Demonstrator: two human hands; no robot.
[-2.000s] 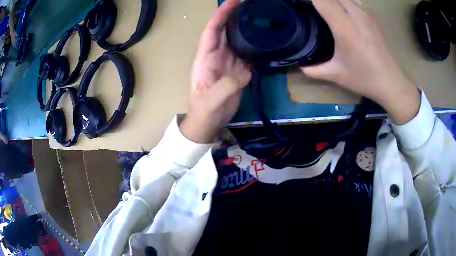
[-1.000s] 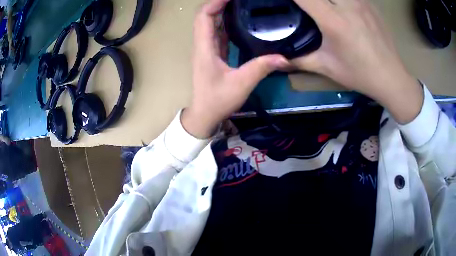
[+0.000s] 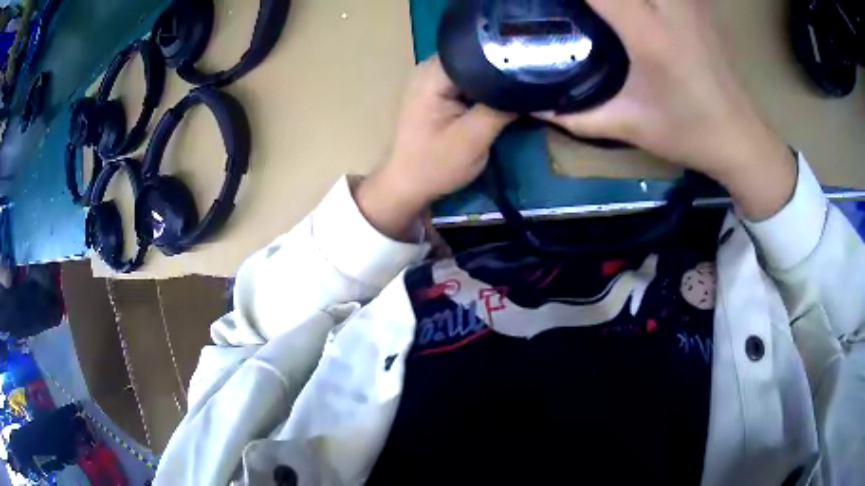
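A black glossy ear cup point(image 3: 536, 57) is at the top middle, with a bright glare and a dark bar on its face. My left hand point(image 3: 436, 142) grips it from the left and below, its fingers partly hidden behind it. My right hand point(image 3: 673, 90) grips its right side, cut off by the top edge. The black headband point(image 3: 517, 223) hangs below the cup against my shirt, its arc hard to make out on the dark cloth. The far side of the cup is hidden.
Several black headphones point(image 3: 232, 142) lie at the left on a tan cardboard sheet point(image 3: 313, 142). Black cup parts point(image 3: 823, 47) lie at the far right. The green-blue bench mat point(image 3: 560, 195) and bench edge run below the hands. A brown carton point(image 3: 152, 351) stands at lower left.
The cup has tilted, showing its glossy face and dark bar instead of the earlier dark face. My left hand has shifted lower, and its thumb has moved from across the cup's front.
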